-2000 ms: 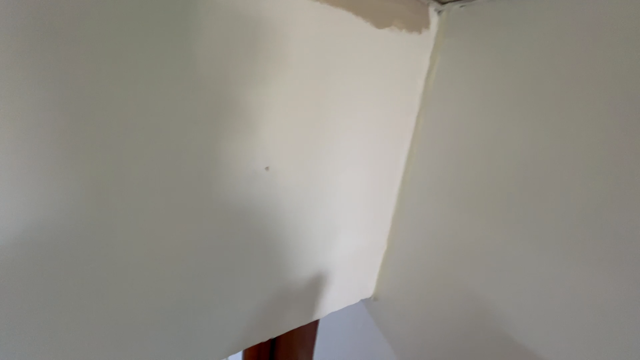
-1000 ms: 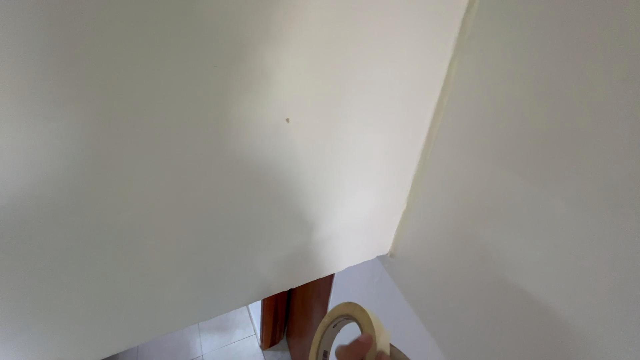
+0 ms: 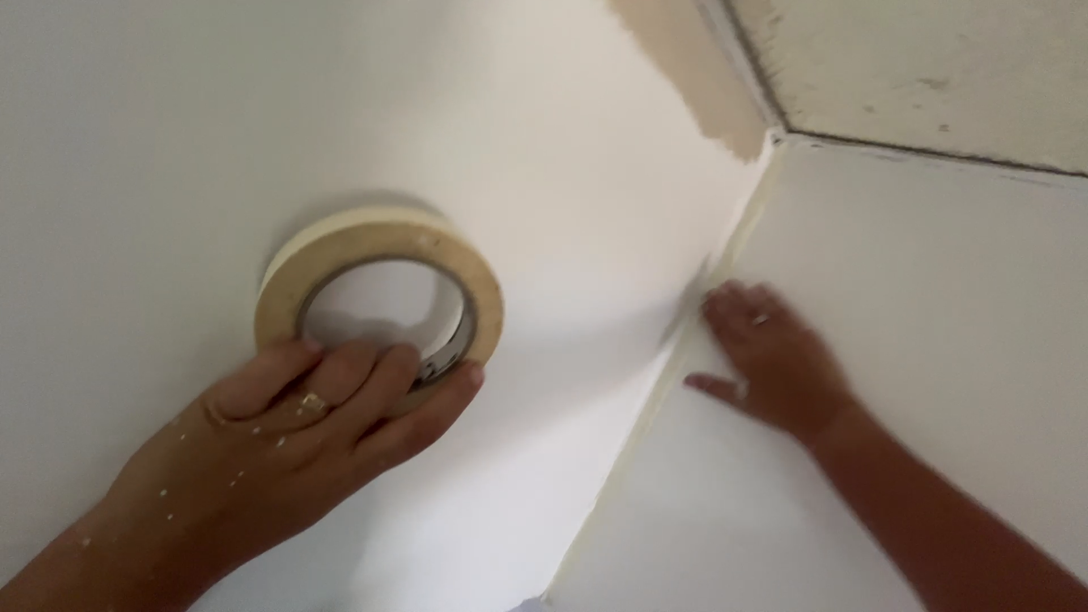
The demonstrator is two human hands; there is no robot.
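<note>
My left hand (image 3: 289, 442), speckled with white paint and wearing a ring, grips the lower rim of a roll of masking tape (image 3: 382, 234), fingers curled into its core. The roll is against or close to the left wall (image 3: 527, 170). At the wall corner, my right hand (image 3: 765, 357) has its fingertips at a pale yellowish strip (image 3: 629, 459), which looks like masking tape and runs down the corner. Its fingers are slightly blurred, the thumb spread away from them, and nothing shows in its grasp.
The right wall (image 3: 952, 340) meets the left one along the strip. Overhead is a stained ceiling (image 3: 918, 68) with a dark line along its edge. A beige unpainted or differently coloured patch (image 3: 705, 76) borders the ceiling on the left wall.
Both hands have come up to the walls. A second ago only fingers and the tape roll showed at the bottom edge. The view has shifted up towards the ceiling corner.
</note>
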